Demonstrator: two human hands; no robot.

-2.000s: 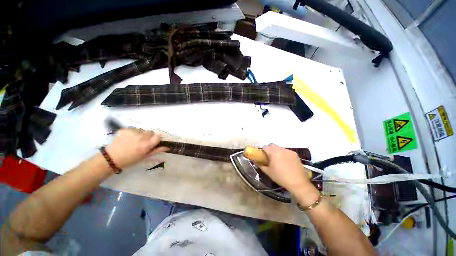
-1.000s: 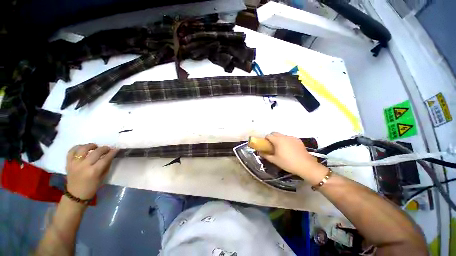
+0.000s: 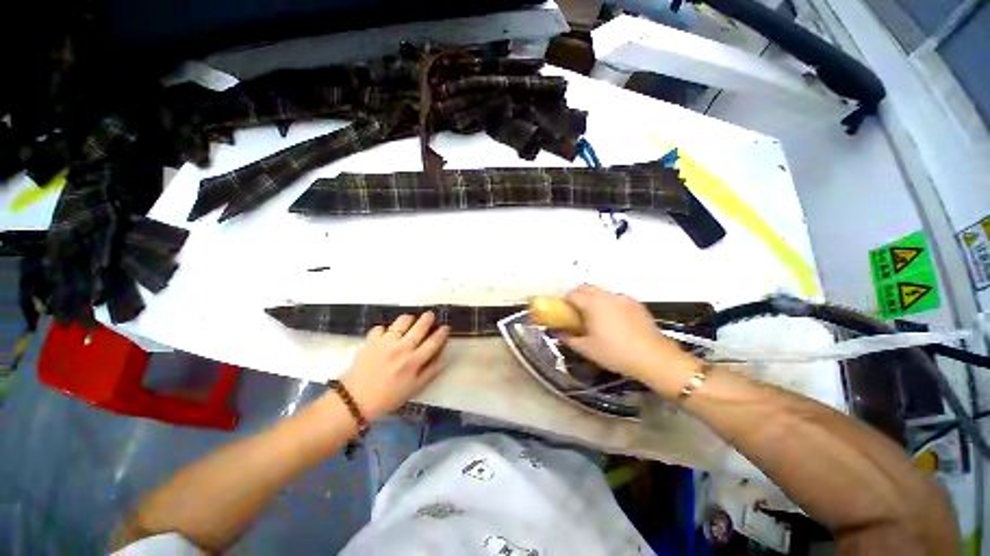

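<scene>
A narrow dark plaid strip (image 3: 337, 317) lies flat along the near part of the white-covered table (image 3: 434, 255), its pointed end at the left. My left hand (image 3: 404, 364) lies palm down with its fingertips on the strip's near edge, left of the iron. My right hand (image 3: 613, 331) is closed around the tan wooden handle (image 3: 556, 314) of the steam iron (image 3: 559, 369). The iron's silver tip points up-left at the strip; most of its plate is over the scorched cover on the near side. The strip's right part is partly hidden by the iron and my right hand.
Stacked plaid strips (image 3: 489, 189) lie beyond, over a black rectangle (image 3: 700, 226). A heap of plaid pieces (image 3: 109, 217) covers the far left. The hose (image 3: 803, 310) trails right from the iron. A red stool or bin (image 3: 136, 375) stands below left. Yellow tape (image 3: 749, 223) lies at the far right.
My left hand has moved from the strip's left end rightward, nearer the iron, and now rests on the strip. The strip's pointed left end is uncovered. The iron has stayed at nearly the same place.
</scene>
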